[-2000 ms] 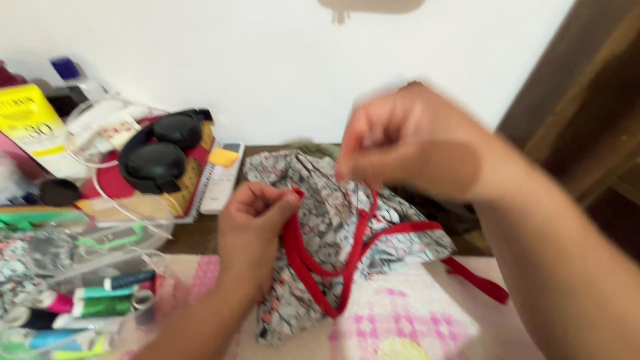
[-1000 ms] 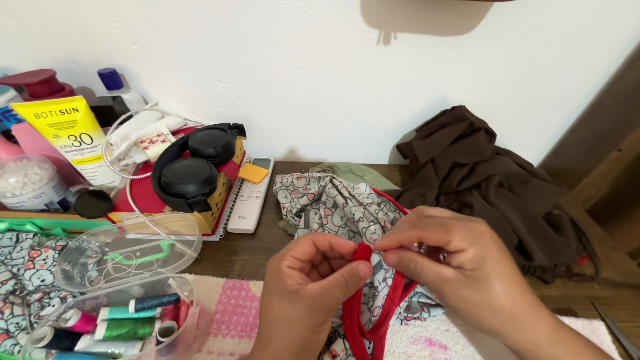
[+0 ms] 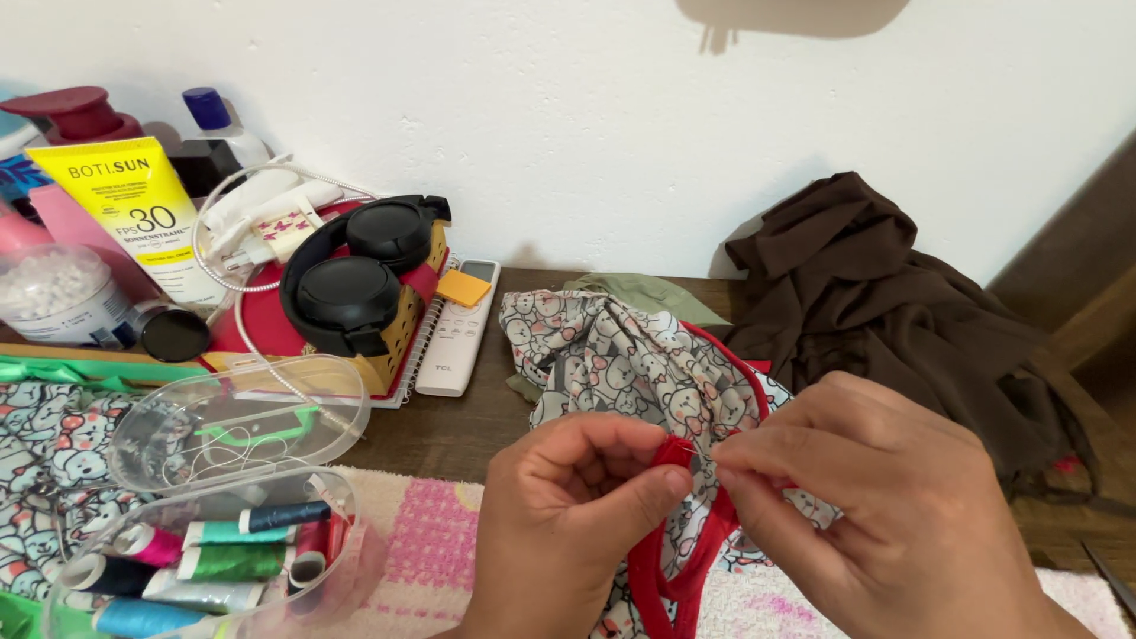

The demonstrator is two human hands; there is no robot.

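Observation:
My left hand (image 3: pixel 581 519) pinches the end of a red fabric binding (image 3: pixel 652 568) between thumb and fingertips. Close by on the right, my right hand (image 3: pixel 852 497) has thumb and forefinger pressed together on a thin sewing needle (image 3: pixel 695 451), whose tip meets the red end. The binding loops down and edges a gray cartoon-print cloth (image 3: pixel 612 355) bunched behind both hands. Thread cannot be made out clearly.
Left, a clear plastic box (image 3: pixel 355 532) holds several thread spools (image 3: pixel 235 562), its lid (image 3: pixel 240 373) beside it. Behind are black headphones (image 3: pixel 351 288), a white remote control (image 3: pixel 457 346) and a sunscreen tube (image 3: pixel 133 213). Brown cloth (image 3: pixel 852 293) lies right; a pink-and-white towel (image 3: pixel 430 541) lies below.
Two seconds ago my right hand was raised above the cloth, apart from my left; now both are close together at the red binding's end.

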